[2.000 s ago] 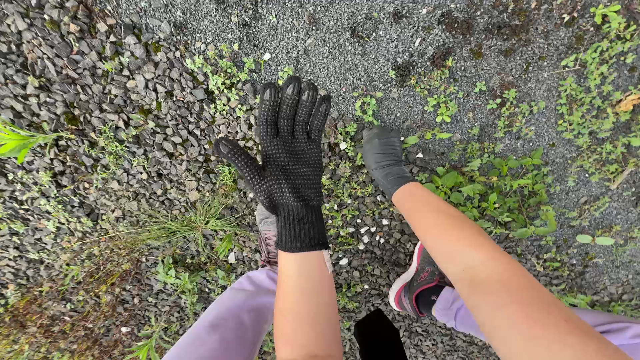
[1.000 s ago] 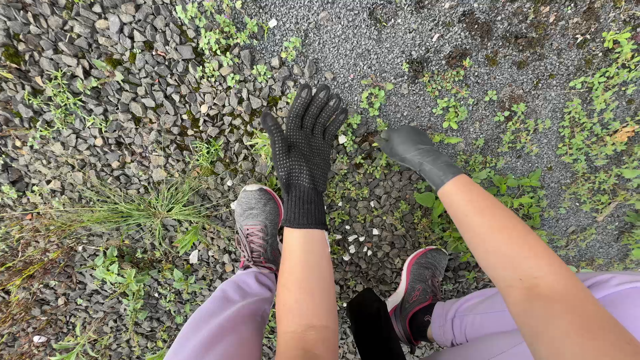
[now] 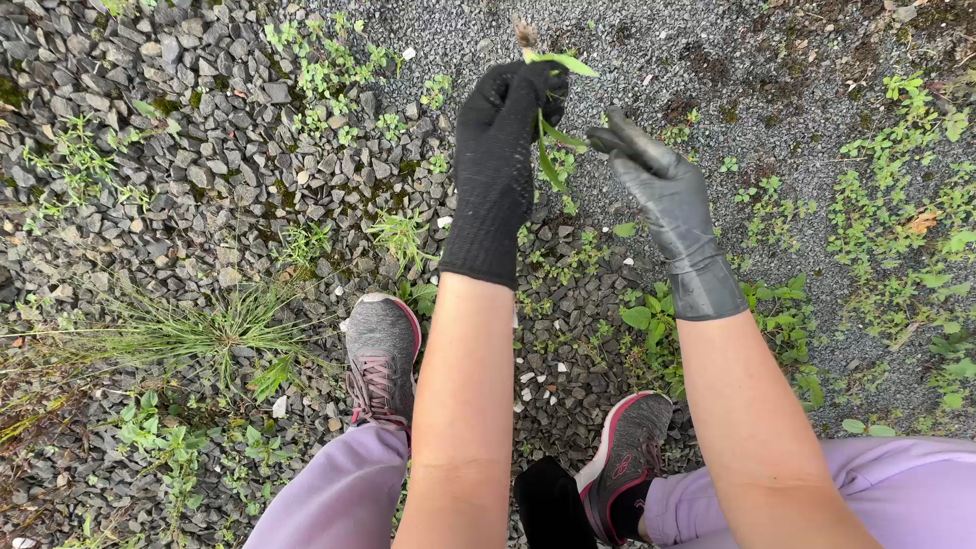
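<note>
My left hand [image 3: 507,141], in a black knit glove, is closed around a small green weed [image 3: 550,164]. Its roots stick out above the fist and narrow leaves hang out to the right and below. To the right of it is my right hand [image 3: 656,175], in a thin dark grey glove, with the fingers extended toward the weed's leaves. The thumb and fingertips are close to the leaves, and nothing shows in this hand. Both hands are above gravel with low green plants.
A spreading grass clump [image 3: 229,328] grows at the left. Leafy weeds [image 3: 656,324] stand below my right hand, with more low plants [image 3: 869,206] at the right. My grey and pink shoes [image 3: 381,343] are on the gravel, and a black object [image 3: 553,503] lies between my legs.
My left hand, spread with nothing in it before, is now closed on a weed. My right hand has gone from closed to extended fingers.
</note>
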